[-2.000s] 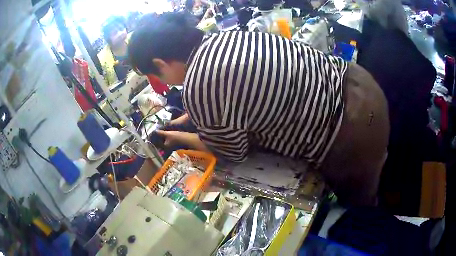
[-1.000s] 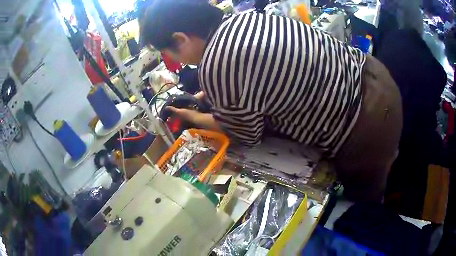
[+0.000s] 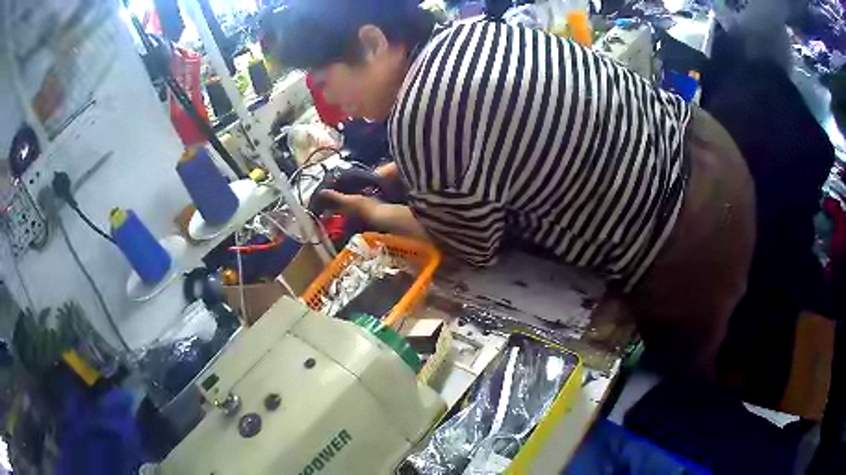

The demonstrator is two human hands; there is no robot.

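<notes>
Neither my left hand nor my right hand is in the picture. Nearest in front of me is the cream sewing machine head point(image 3: 297, 390), cut off by the bottom edge, with part of the "POWER" lettering and a green part at its far end. The yellow box point(image 3: 577, 390) with clear plastic bags stands to its right. The orange basket point(image 3: 422, 283) with small white items stands behind the machine. The needle area is out of the picture.
A person in a striped top point(image 3: 547, 148) bends over the neighbouring station, hands on dark cloth point(image 3: 357, 179). Blue thread cones point(image 3: 206, 188) stand by the wall at left. Blue cloth point(image 3: 631, 450) lies at the lower right. A black plug point(image 3: 63, 188) is on the wall.
The view has shifted, so the sewing machine shows more fully and the neighbouring person appears farther right and higher. The neighbour's hands have moved slightly on the dark cloth.
</notes>
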